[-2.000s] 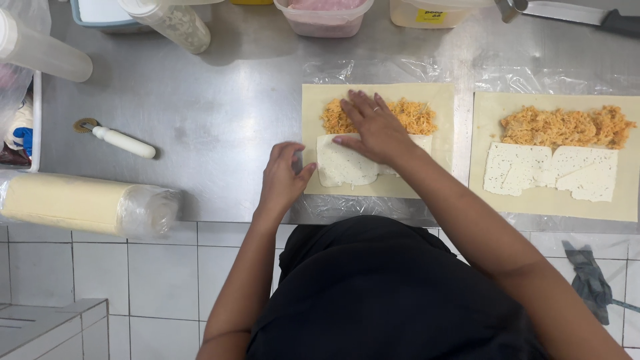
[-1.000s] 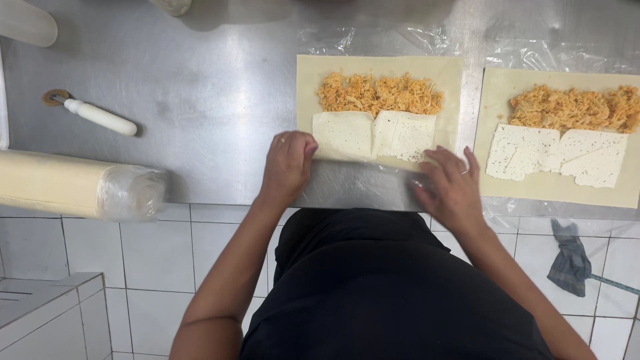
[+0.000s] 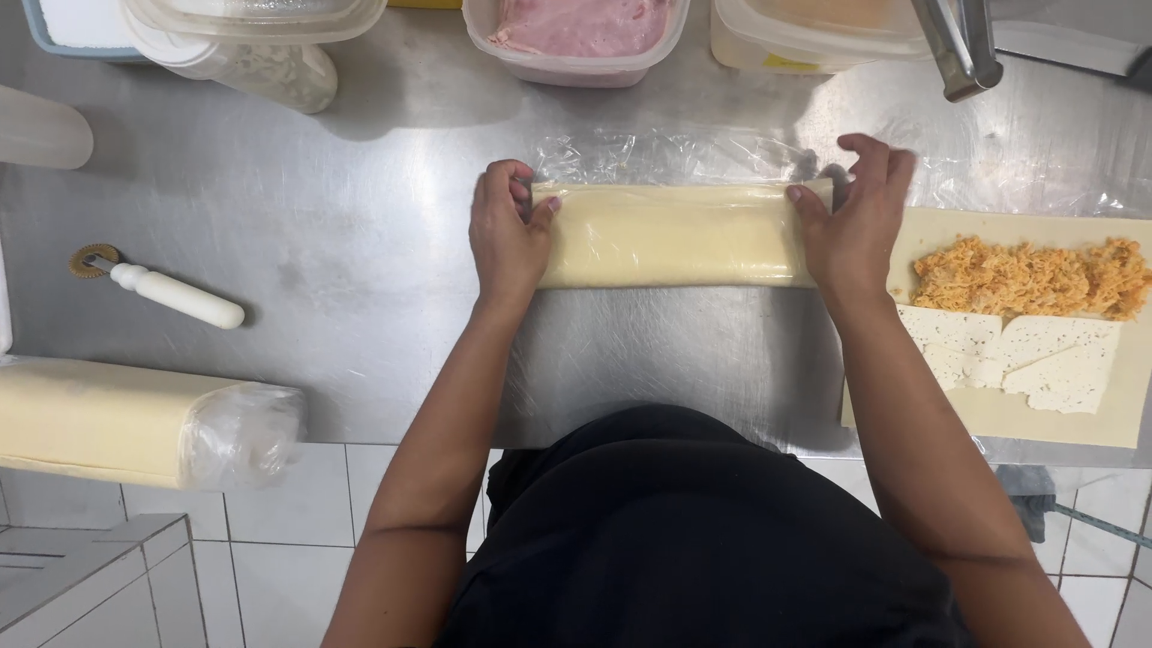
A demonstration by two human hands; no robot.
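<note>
A sheet of pastry dough [image 3: 675, 238] lies folded over its filling on the steel table, with clear plastic film on it and beyond its far edge. My left hand [image 3: 513, 229] grips its left end, thumb on top. At the right end my right hand [image 3: 850, 220] rests its thumb on the dough, fingers spread beyond the far corner; whether it pinches the film is unclear. Close on the right, a second dough sheet [image 3: 1071, 427] lies flat, bearing shredded orange filling [image 3: 1026, 274] and speckled white cheese slices [image 3: 1062, 355].
A pastry wheel [image 3: 180, 297] lies at left, above a film-wrapped dough roll [image 3: 99, 423] by the near edge. Along the back stand a tub of pink meat [image 3: 580, 67], another plastic tub [image 3: 810, 40], a jar [image 3: 279, 76], metal tongs [image 3: 963, 54] and a knife [image 3: 1062, 45].
The left dough sheet, flat with filling and cheese showing in both earlier frames, is now folded over them. Both hands have moved from its near edge toward its far side.
</note>
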